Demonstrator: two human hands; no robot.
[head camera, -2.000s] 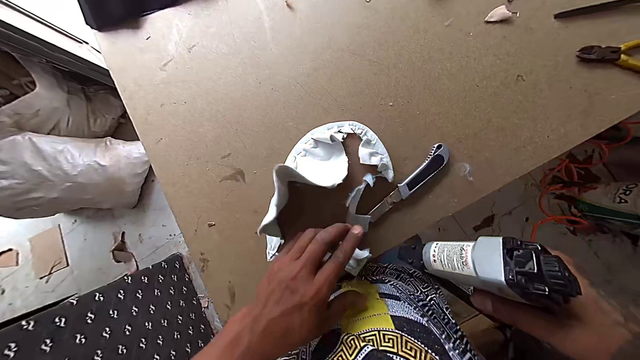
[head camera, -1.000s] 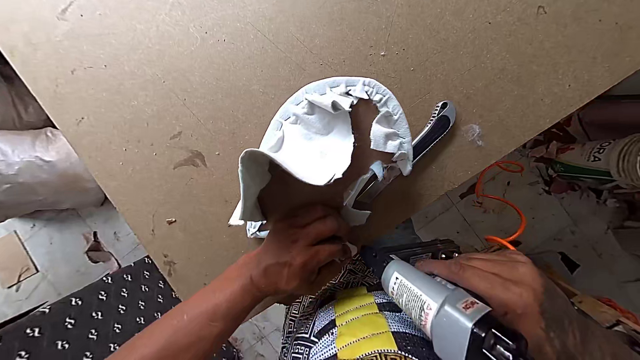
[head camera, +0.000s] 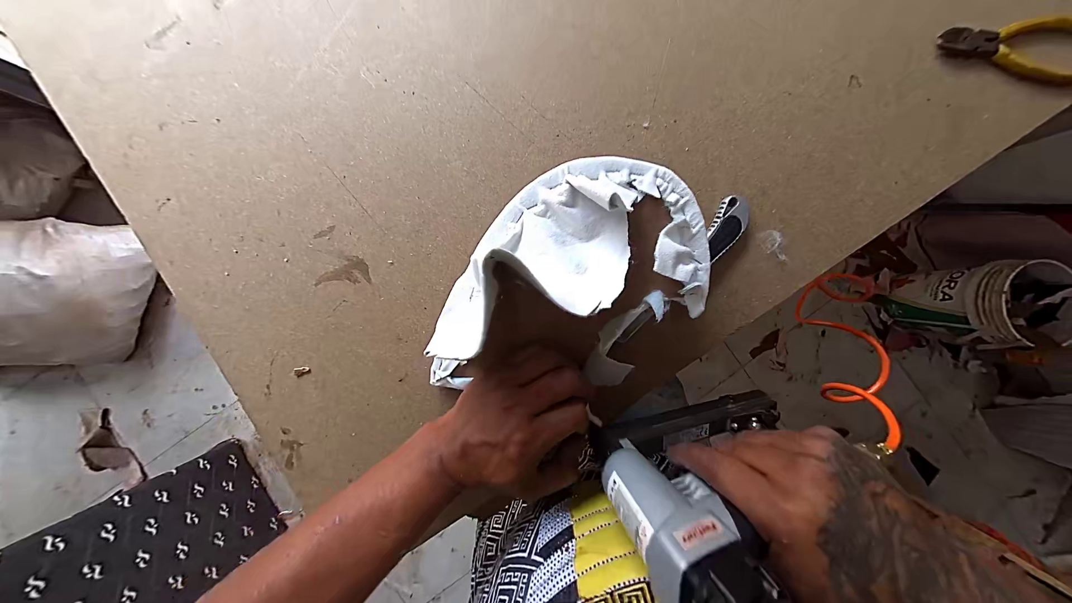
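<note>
A curved panel covered in white fabric (head camera: 578, 243) rests on the board tabletop, its gathered edge folded over a brown backing. My left hand (head camera: 523, 423) grips the panel's near edge; the fingertips are partly hidden. My right hand (head camera: 762, 486) holds a grey and black pneumatic stapler (head camera: 662, 519), its nose right beside my left fingers at that edge. A snap-off utility knife (head camera: 727, 228) lies at the panel's right side, partly covered by the panel, with its blade end near a loose fabric flap (head camera: 607, 360).
Yellow-handled cutting pliers (head camera: 997, 50) lie at the tabletop's (head camera: 377, 126) far right. An orange coiled air hose (head camera: 871, 360) hangs beyond the right edge, near a white bucket (head camera: 988, 297). Left are a wrapped bundle (head camera: 71, 293) and a black patterned surface (head camera: 159, 528).
The stapler in my right hand has moved left, up to the panel's near edge. My left hand, earlier laid flat with fingers spread, is now curled at that edge.
</note>
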